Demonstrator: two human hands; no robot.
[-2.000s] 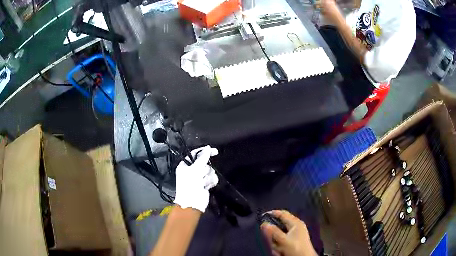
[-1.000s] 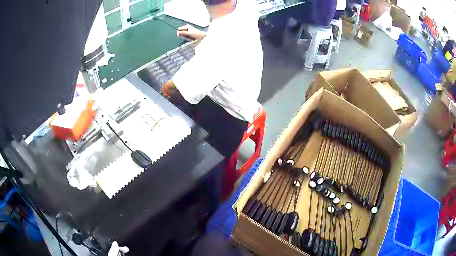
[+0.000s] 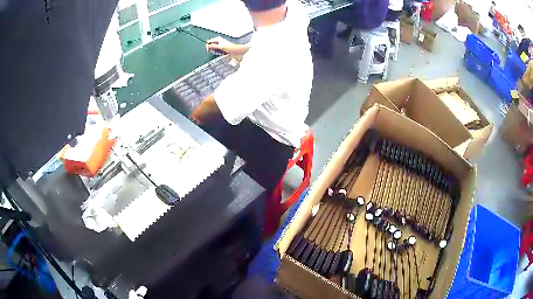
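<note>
An open brown carton [image 3: 304,280] stands at the lower right. Rows of black-gripped, thin-shafted tools [image 3: 412,163] lie in it, grips along the far and near edges, small white round heads towards the middle. One similar tool [image 3: 167,194] lies across the machine fixture, its grip on the white toothed-edge sheet [image 3: 137,223]. Of my left hand [image 3: 138,292], only a small bit of white glove shows at the bottom edge, left of the carton; its fingers and anything in them are hidden. My right hand is out of the picture.
A dark machine housing [image 3: 49,70] fills the upper left. An orange-red box [image 3: 89,156] and a crumpled white wipe or plastic [image 3: 96,216] lie beside the fixture. A person in white [image 3: 272,76] sits beyond the table. A blue crate [image 3: 491,251] and another open carton [image 3: 421,105] stand around the tool carton.
The view has swung right and up from the bench and lap to the tool carton. Both hands showed before; now the right is gone and only a bit of the left glove remains.
</note>
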